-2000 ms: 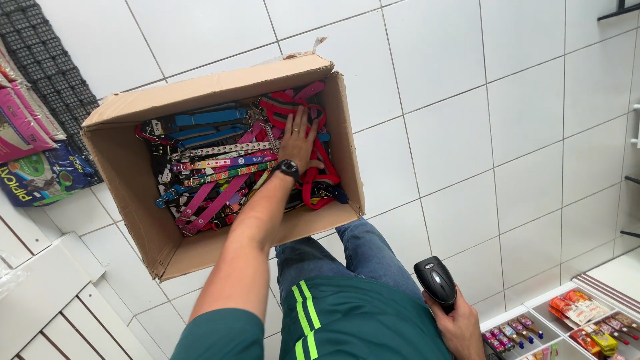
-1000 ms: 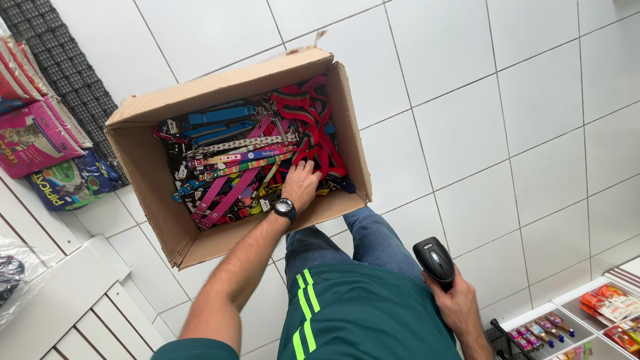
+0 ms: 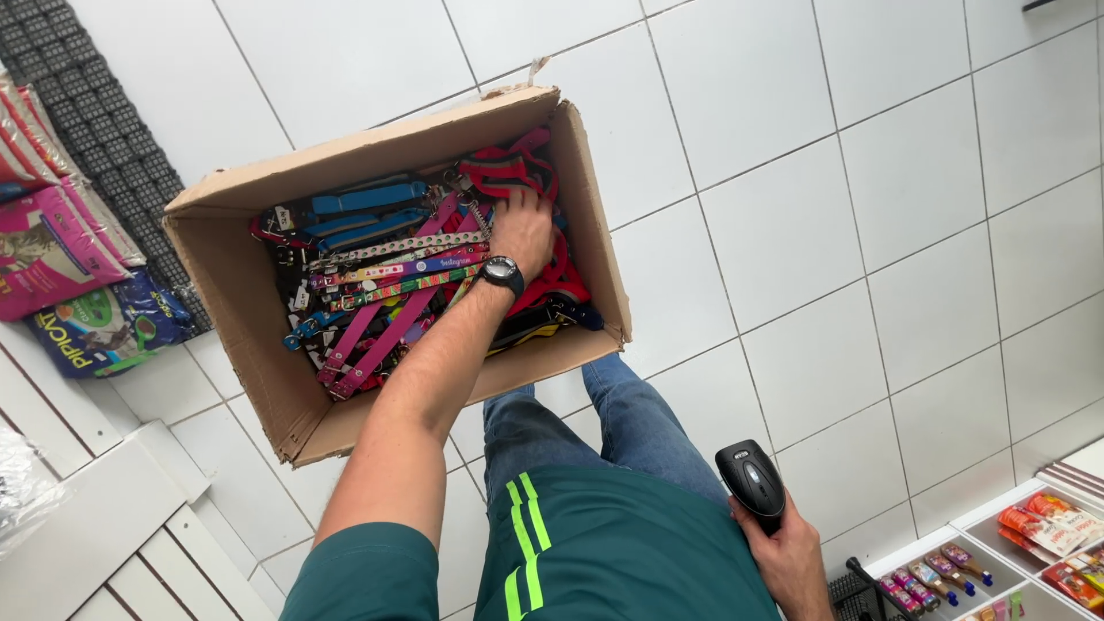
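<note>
An open cardboard box [image 3: 250, 345] holds a jumble of pet collars and straps. My left hand [image 3: 523, 231], wearing a black wristwatch [image 3: 500, 271], reaches into its right part, fingers bent against a red and black strap harness [image 3: 509, 172]; the fingertips are partly hidden, so whether they grip it is unclear. Beside that hand lie a patterned collar [image 3: 414, 266], magenta collars [image 3: 388, 341] and folded blue straps [image 3: 371, 198]. Away from the box, at the lower right, my right hand [image 3: 780, 552] is closed around a black handheld barcode scanner [image 3: 752, 483].
Bags of cat litter [image 3: 112, 323] and a dark woven mat [image 3: 95, 112] are at the left. White slatted furniture [image 3: 112, 535] stands lower left. A compartmented shelf [image 3: 940, 539] with small packaged goods is at the lower right, beside a black wire basket [image 3: 849, 595].
My left hand has moved from the box's near side up onto the red harness, which is now bunched toward the far right corner. My right hand still holds the scanner.
</note>
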